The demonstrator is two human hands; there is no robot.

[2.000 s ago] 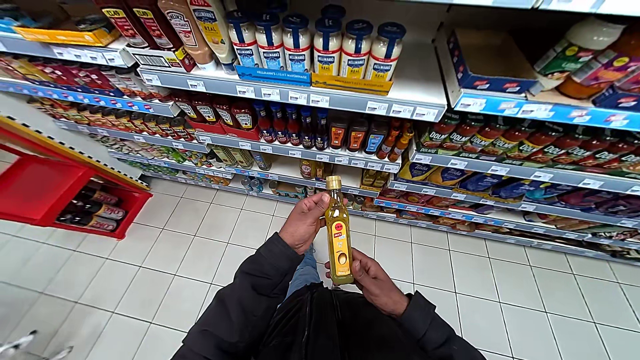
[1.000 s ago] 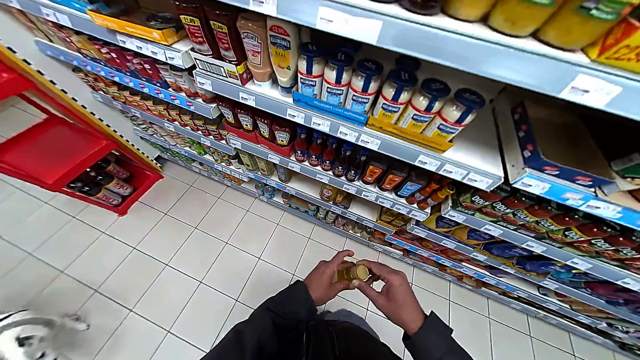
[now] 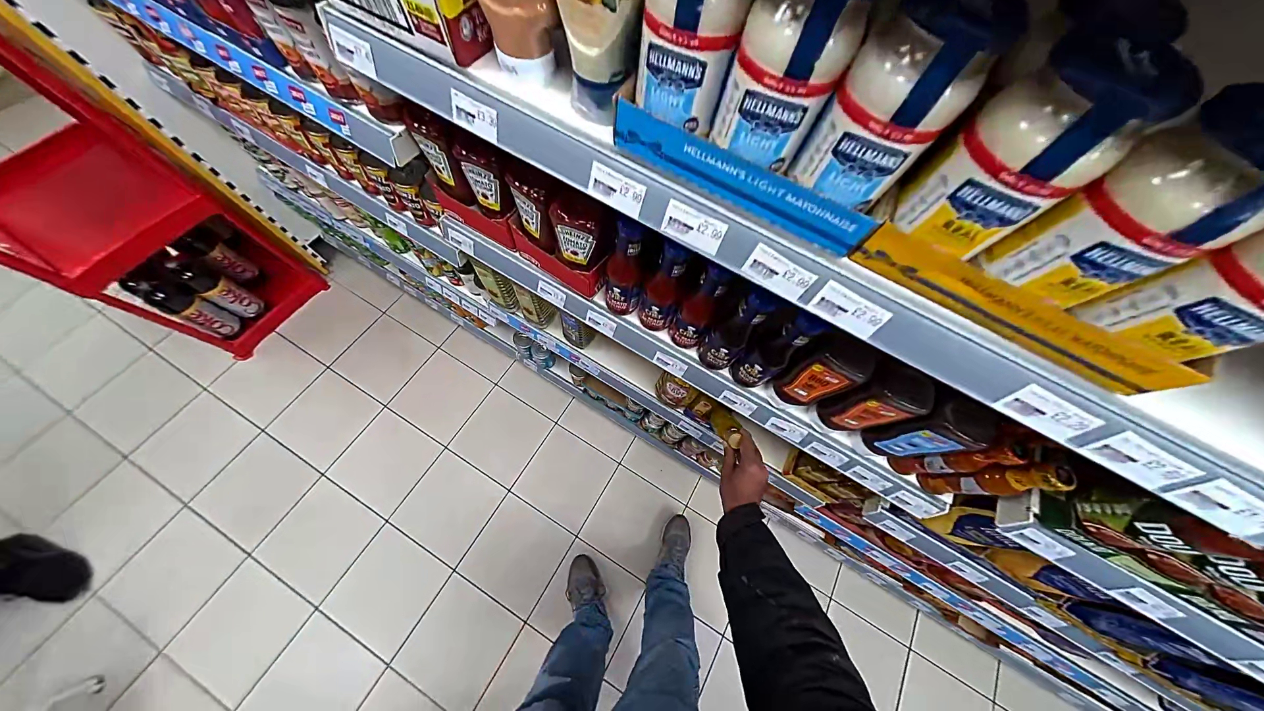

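My right hand (image 3: 743,476) grips a bottle of golden oil (image 3: 727,429) near its cap and holds it at a lower shelf of the supermarket rack. The bottle's far end reaches in under the shelf above, beside a jar with a yellowish label (image 3: 674,389). My left hand is not in view. Above my right hand, a shelf holds brown sauce bottles (image 3: 760,341) and squeeze bottles lying at a tilt with orange labels (image 3: 822,375).
Higher up, the shelf edge (image 3: 691,222) with price tags juts out, bearing Hellmann's mayonnaise bottles (image 3: 780,99). A red display stand (image 3: 267,331) with cola bottles stands at the left. A dark shoe-like shape (image 3: 41,569) is at the left edge. My feet are on the tiled floor (image 3: 425,533).
Both hands were on the oil bottle in front of my body. Now my right hand alone holds it at the lower shelf, and the left hand has left the view. The view has moved closer to the shelves.
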